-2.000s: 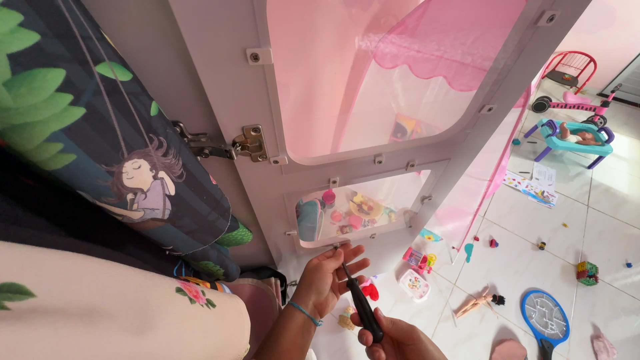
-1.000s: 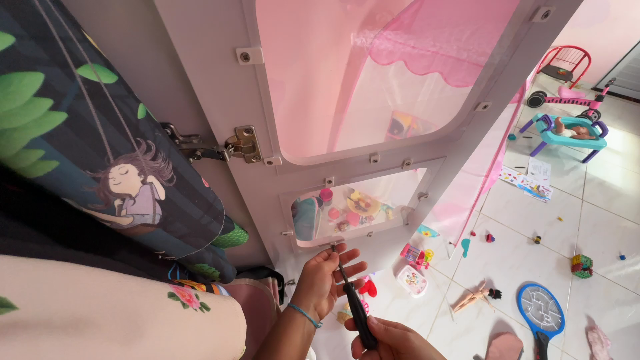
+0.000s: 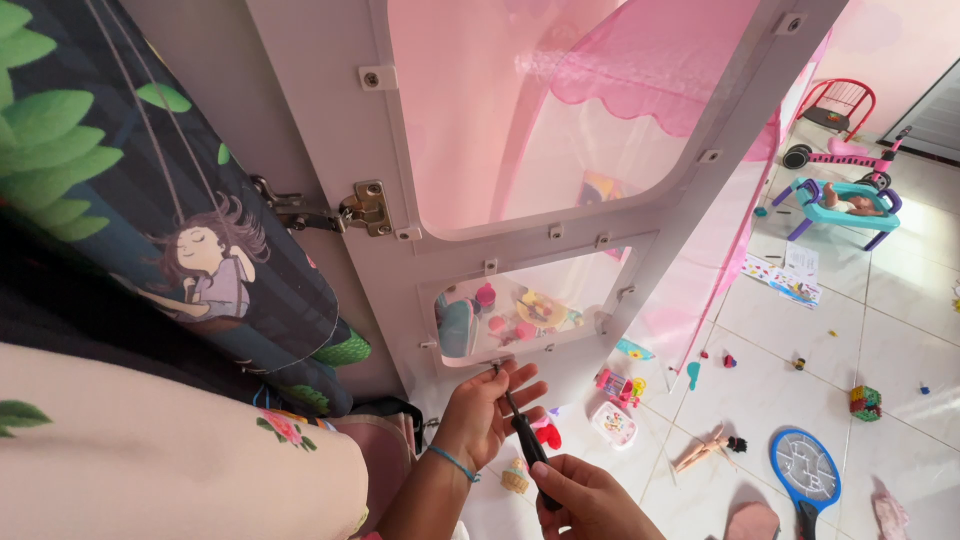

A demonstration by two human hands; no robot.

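Observation:
A black-handled screwdriver [image 3: 532, 450] slants up toward the bottom edge of the small clear window panel [image 3: 555, 300] in a cabinet door [image 3: 330, 97]. My right hand [image 3: 585, 495] is closed around its handle. With thumb and index finger, my left hand [image 3: 487, 412] pinches near the screwdriver's tip at a white clip [image 3: 496, 363]; the other fingers are spread beside the shaft. The tip itself is mostly hidden by the fingers. Several white clips with screws surround both clear panels. A metal hinge [image 3: 366, 208] joins the door to the cabinet on its left side.
Clothes with a printed girl [image 3: 214, 262] hang at the left. On the tiled floor lie a blue racket [image 3: 806, 469], a doll [image 3: 705, 448], a cube toy [image 3: 866, 403] and a lunch-box-like case [image 3: 613, 425]. A turquoise doll bath [image 3: 847, 206], pink scooter [image 3: 840, 157] and red chair [image 3: 836, 105] stand farther back.
My right hand and the screwdriver handle have shifted slightly, while my left hand stays at the small panel's lower edge.

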